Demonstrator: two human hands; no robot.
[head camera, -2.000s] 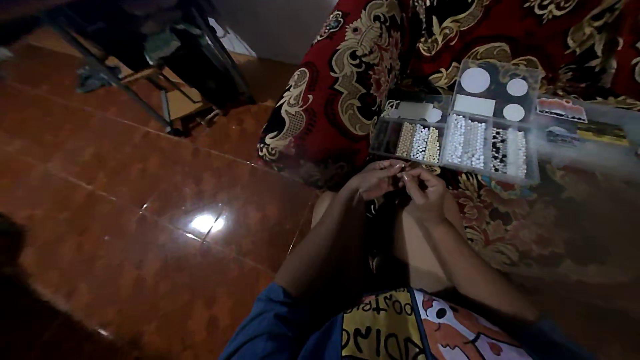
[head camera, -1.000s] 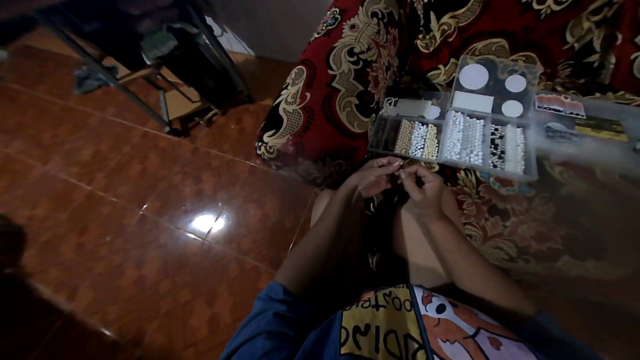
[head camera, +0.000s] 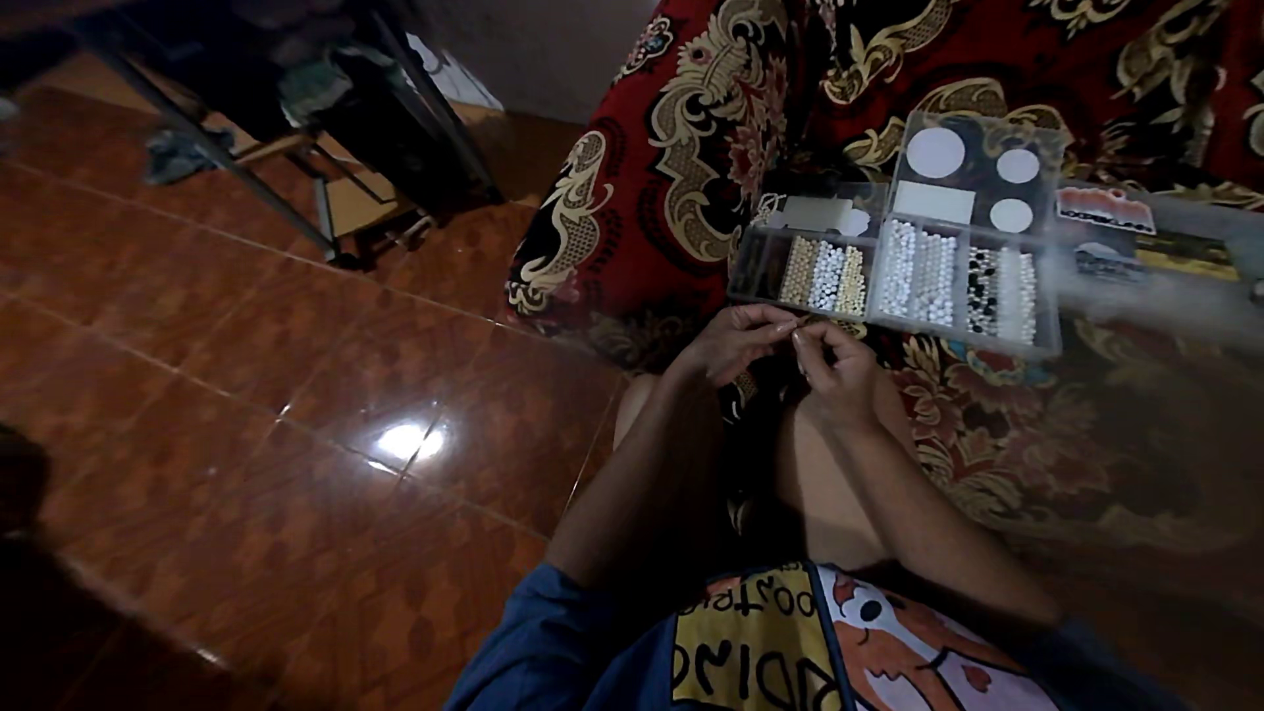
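My left hand (head camera: 736, 346) and my right hand (head camera: 839, 367) meet fingertip to fingertip above my lap. Something tiny seems pinched between them, too small and dark to name. Just beyond my fingers lies a clear plastic compartment box (head camera: 1055, 331) on the sofa seat. Its compartments hold gold beads (head camera: 800, 272), white beads (head camera: 899, 272), black and white beads (head camera: 982, 286) and cream beads (head camera: 851, 281). White round discs (head camera: 935, 153) and a white rectangular piece (head camera: 934, 202) show in the rear part of the box.
The red patterned sofa (head camera: 681, 128) surrounds the box, its armrest at the left. Right of the box, a clear plastic sheet or bag (head camera: 1185, 296) lies near printed packets (head camera: 1104, 209). A metal-legged table (head camera: 267, 188) stands on the tiled floor (head camera: 247, 395) at the far left.
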